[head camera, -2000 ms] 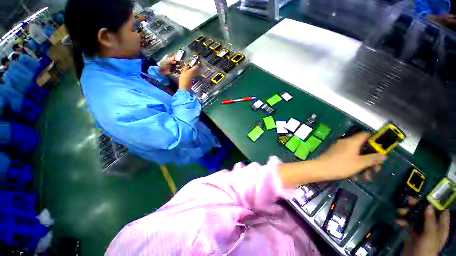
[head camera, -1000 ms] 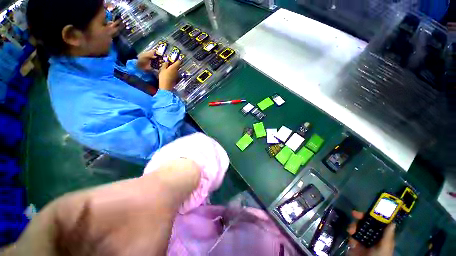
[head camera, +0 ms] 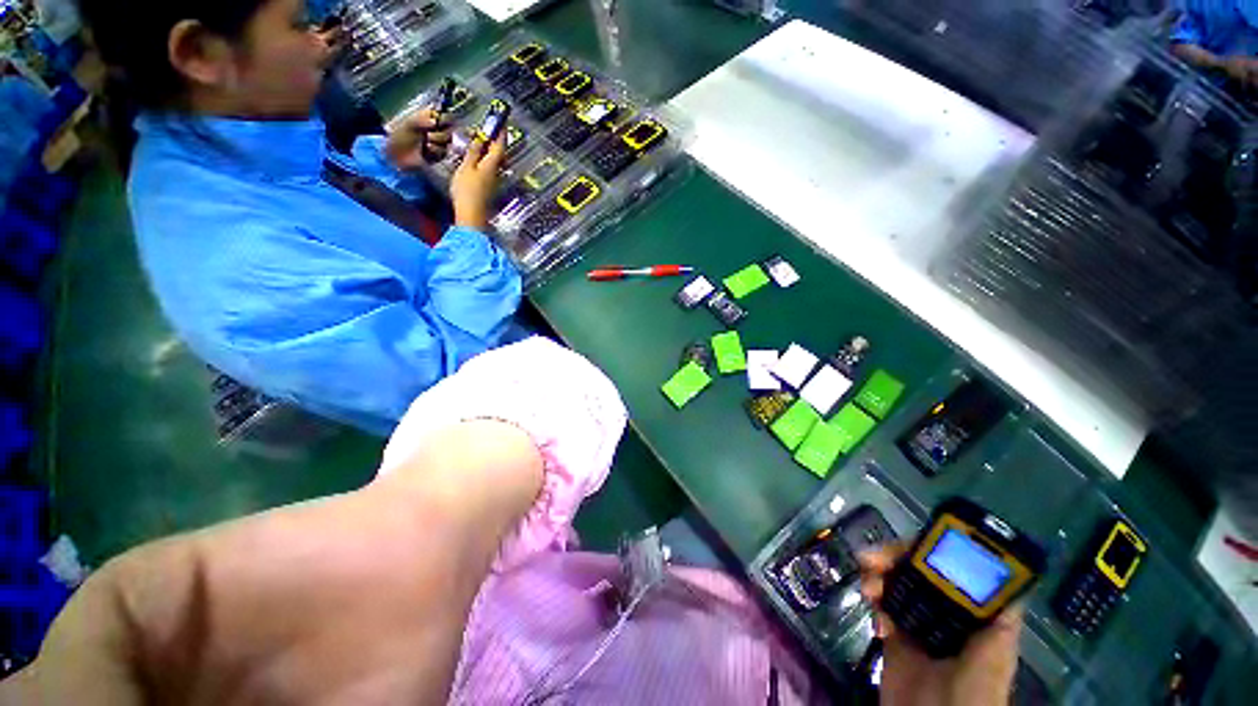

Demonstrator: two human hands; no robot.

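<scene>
My right hand (head camera: 952, 669) holds a black keypad phone (head camera: 966, 559) with a yellow frame, tilted toward me over the clear blister tray (head camera: 773, 524). Its screen is lit blue. Fingertips show at its left edge. A face-up phone with a yellow frame (head camera: 1101, 577) lies right of it. One face-down phone (head camera: 831, 555) lies left of it and another dark one (head camera: 952, 428) lies above it. My left forearm crosses the lower left, close and blurred; my left hand is out of the picture.
Green batteries (head camera: 821, 444), white pieces and small dark parts lie left of the tray, with a red and white pen (head camera: 639, 273). A person in a blue smock (head camera: 304, 276) works beside another phone tray (head camera: 662, 173). Clear stacked trays (head camera: 1062, 235) stand at the back right.
The held phone has moved left and its screen has turned from white to blue. Two seconds ago my left hand held a phone over the tray; it has since left the picture.
</scene>
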